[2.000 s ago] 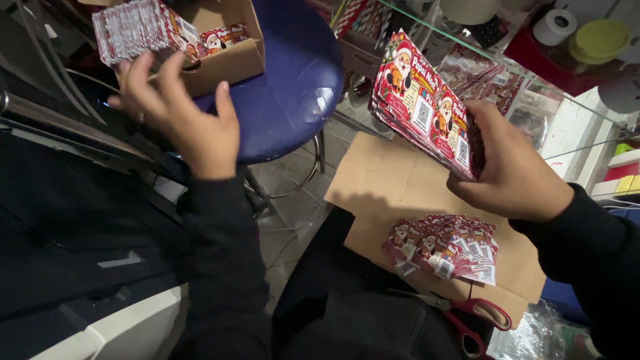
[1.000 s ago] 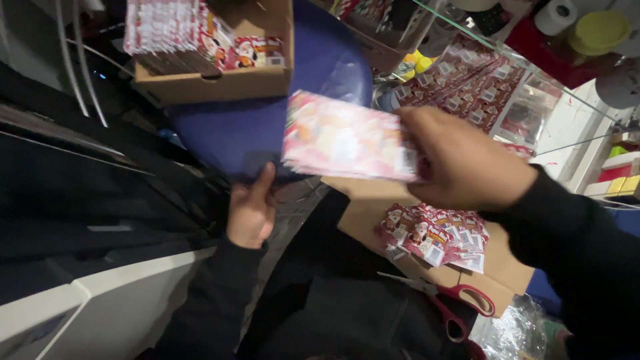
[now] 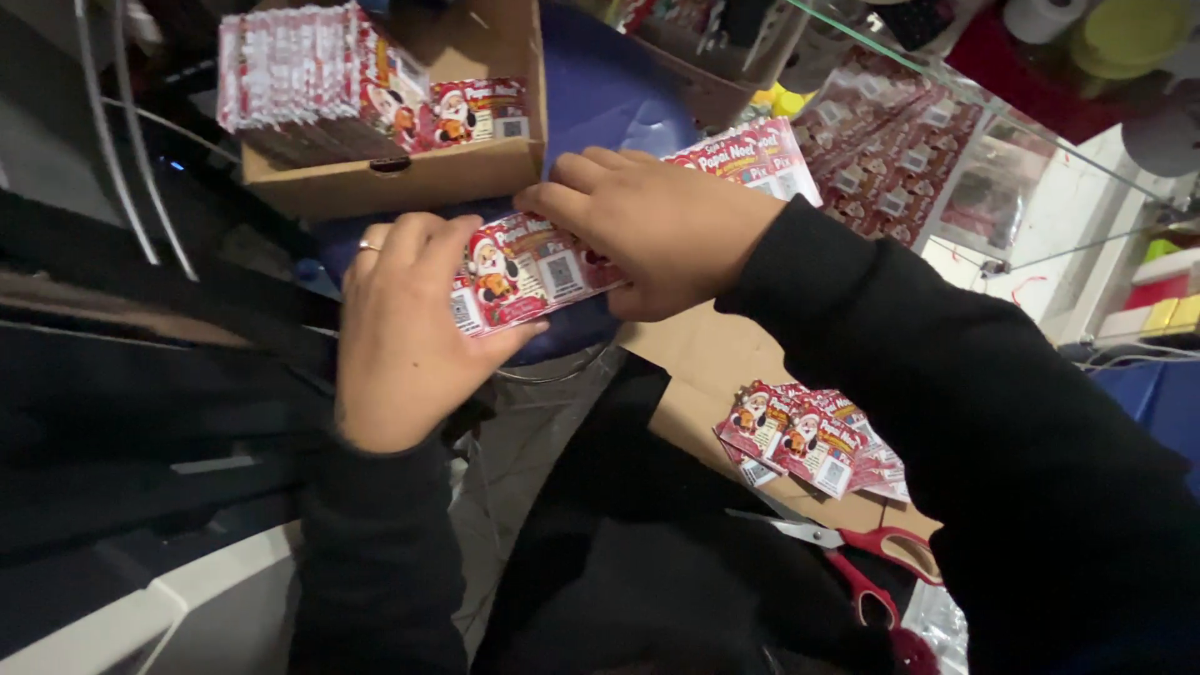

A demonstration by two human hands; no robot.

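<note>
A stack of red printed Santa cards (image 3: pixel 525 267) is between my two hands, in front of the cardboard box. My left hand (image 3: pixel 408 328) grips its left end, a ring on one finger. My right hand (image 3: pixel 656 225) is closed over its right part, and more printed cards (image 3: pixel 750 155) stick out behind that hand. The open cardboard box (image 3: pixel 394 187) holds a tight row of cards (image 3: pixel 291 70) standing on edge, with other cards lying beside them. Loose cut cards (image 3: pixel 806 436) lie in a pile on flat brown cardboard (image 3: pixel 703 366). Red-handled scissors (image 3: pixel 834 539) lie beside the pile, blades apart.
A blue round stool seat (image 3: pixel 609 84) carries the box. Uncut printed sheets (image 3: pixel 891 150) lie at the upper right, near a glass shelf edge (image 3: pixel 900 47). Clear plastic (image 3: pixel 937 623) is below the scissors. A white curved edge (image 3: pixel 150 600) is at the lower left.
My left hand, away from the cards earlier, has come to the stack and taken hold of its left end. My right hand has moved left with the cards, nearer the box.
</note>
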